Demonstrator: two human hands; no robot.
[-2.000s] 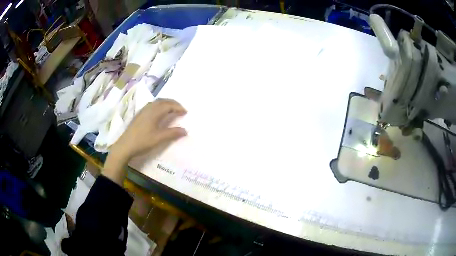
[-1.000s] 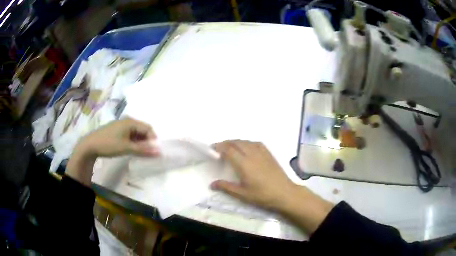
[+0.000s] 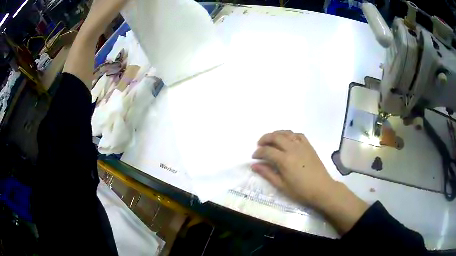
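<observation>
My left hand (image 3: 111, 6) is at the top left, its fingers cut off by the picture's edge. A white fabric piece (image 3: 175, 40) hangs raised from it over the table's left part. My right hand (image 3: 295, 162) lies palm down near the table's front edge, thumb and fingers apart. Another thin white fabric piece (image 3: 207, 177) lies flat by its fingertips and covers part of the printed ruler scale (image 3: 265, 201). Its outline blends with the white table (image 3: 295, 60).
The sewing machine head (image 3: 412, 65) stands at the right, its light on over the needle plate (image 3: 362, 127). Black shears (image 3: 442, 150) lie right of it. A heap of fabric scraps (image 3: 120, 112) fills the blue bin at the left. A dark patch (image 3: 377, 163) is on the machine bed.
My left hand has moved from the table's front left up to the top edge, with a fabric piece now raised there. My right hand, absent at first, lies at the front. The view has shifted.
</observation>
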